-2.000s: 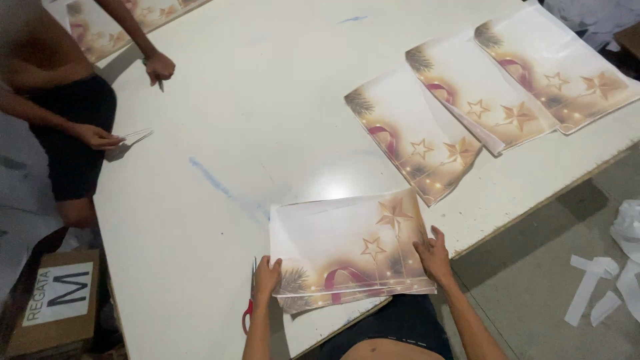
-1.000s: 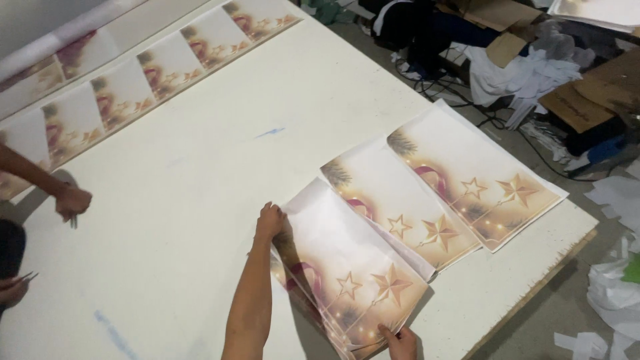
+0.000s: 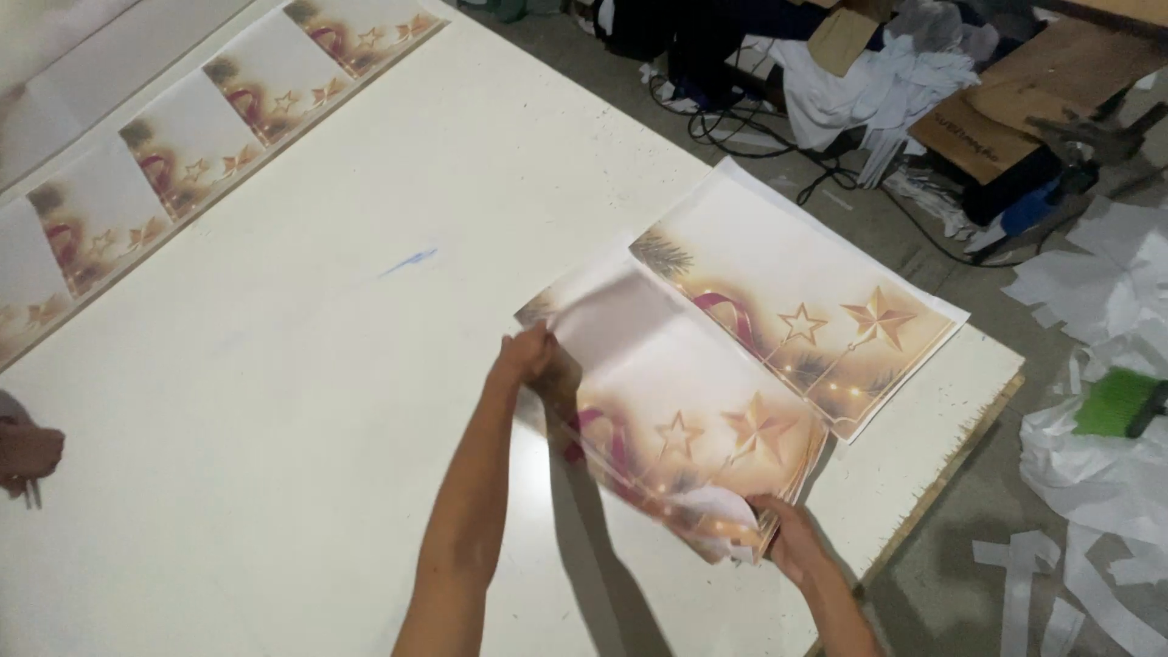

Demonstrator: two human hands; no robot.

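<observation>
Several printed sheets with gold stars, a ribbon and pine sprigs (image 3: 675,383) are in both my hands, over the right part of a white table (image 3: 319,392). My left hand (image 3: 534,354) pinches their upper left edge. At the lower right corner, my right hand (image 3: 780,534) grips the sheets, whose lower edge curls up. Just beyond them, another stack of the same printed sheets (image 3: 803,310) lies flat near the table's right corner, partly under or against the held ones; which, I cannot tell.
A row of matching prints (image 3: 192,137) runs along the table's far left. Another person's hand (image 3: 32,452) holds a thin tool at the left edge. Beyond the table, cables (image 3: 757,137), white scraps (image 3: 1095,265), a cardboard box (image 3: 985,137) and a green brush (image 3: 1118,401) lie about.
Two seconds ago three separate stacks lay beyond my held sheets; now one lies apart from those in my hands. My hands have moved toward the right corner. The view has shifted right.
</observation>
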